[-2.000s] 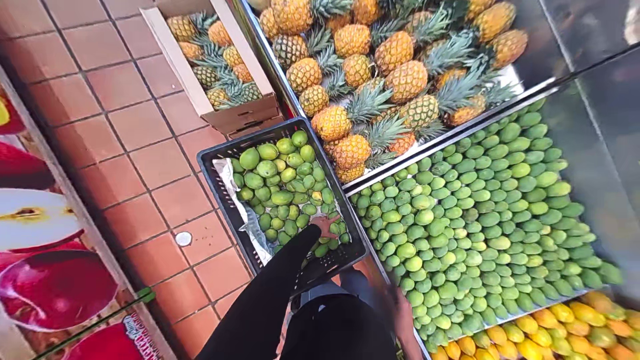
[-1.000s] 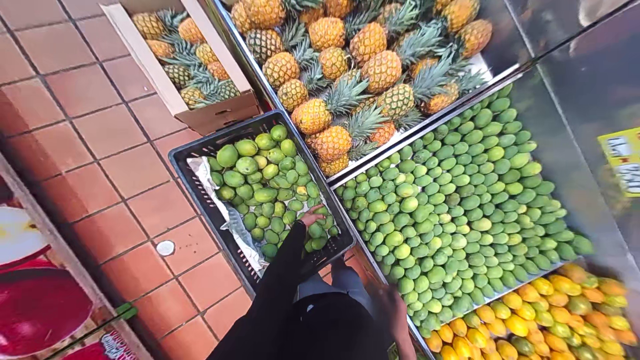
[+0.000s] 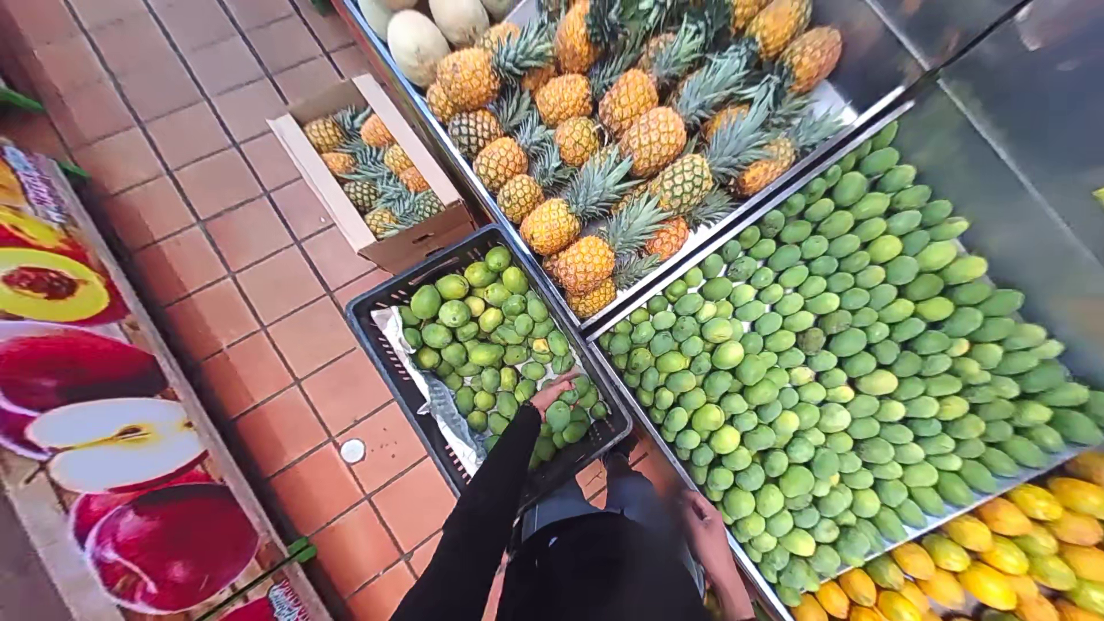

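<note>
My left hand (image 3: 554, 393) reaches down into a black plastic crate (image 3: 366, 312) of green mangoes (image 3: 485, 354), fingers spread over the fruit near the crate's lower right end. Whether it grips a mango cannot be told. White lining paper (image 3: 435, 397) shows along the crate's left side. My right hand (image 3: 703, 517) hangs beside the metal edge of the display of green mangoes (image 3: 828, 371), its fingers partly curled and blurred; what it may hold is not clear.
A cardboard box of pineapples (image 3: 412, 240) stands on the tiled floor (image 3: 259, 285) against the crate. Pineapples (image 3: 628, 102) and pale melons (image 3: 417, 45) fill the upper bin. Yellow-orange fruit (image 3: 983, 582) lies at lower right. A fruit-printed panel (image 3: 129, 431) runs along the left.
My left hand stays low over the mangoes in the crate, its fingers less spread than one second ago. The view has shifted, bringing the melons in.
</note>
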